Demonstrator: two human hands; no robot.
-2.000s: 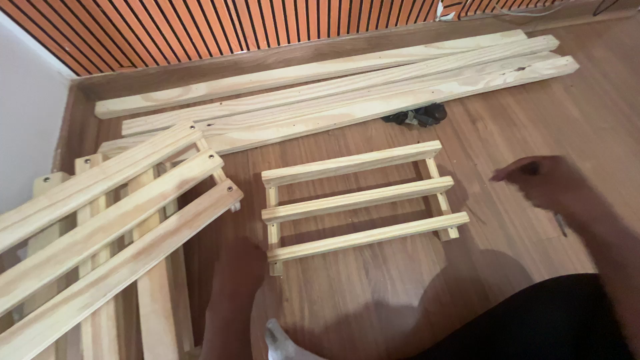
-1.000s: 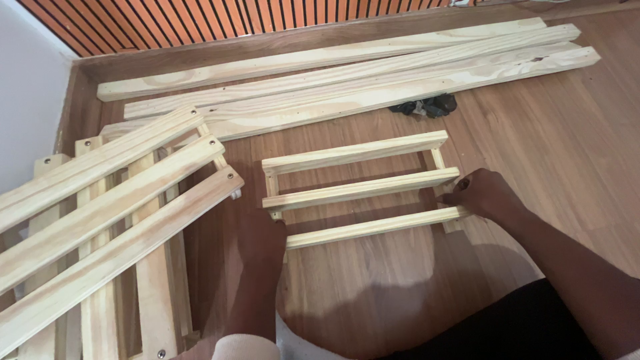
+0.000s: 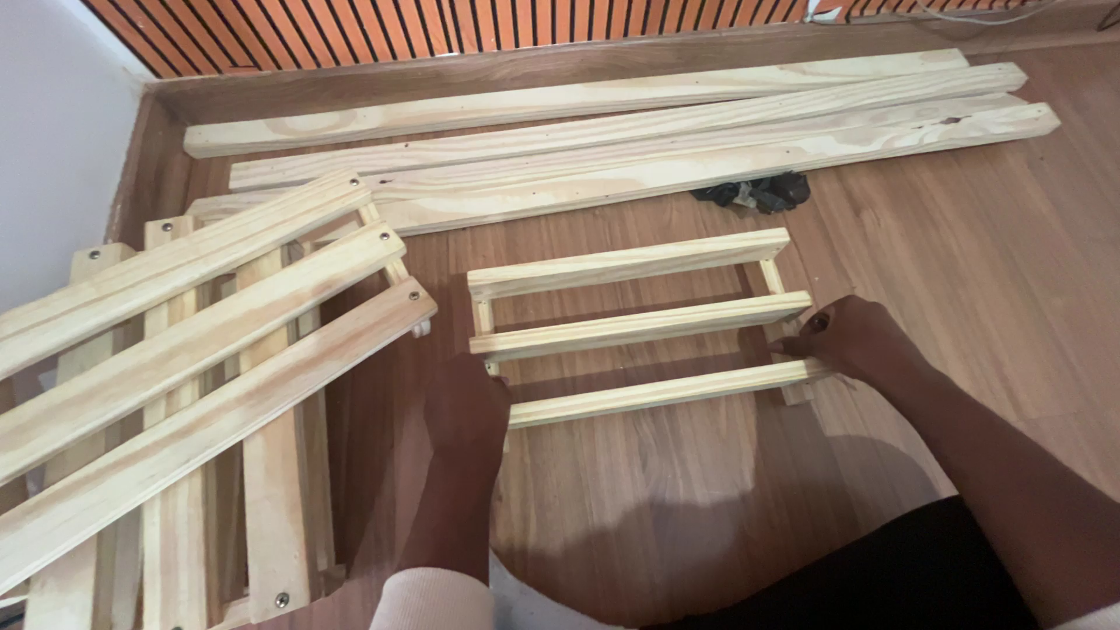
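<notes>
A small slatted pine frame [image 3: 647, 324] lies on the wood floor, three slats joined by short crosspieces at both ends. My right hand [image 3: 853, 341] is at its right end, fingers curled around the crosspiece between the middle and lowest slats. My left hand [image 3: 468, 398] is at the left end, over the lowest slat's end; its fingers are mostly hidden, so its hold cannot be told. To the left, slatted pine panels [image 3: 201, 324] with screws in the slat ends lie stacked crosswise.
Several long pine boards [image 3: 612, 122] lie along the back wall, below orange slatted panelling [image 3: 394, 31]. A crumpled black plastic piece [image 3: 757, 192] touches the floor beside the nearest board. A white wall [image 3: 61, 114] stands at the far left, and a cable [image 3: 989, 17] runs at upper right.
My right hand has come left from above the floor onto the frame's right end. My left hand has moved up to the frame's left end.
</notes>
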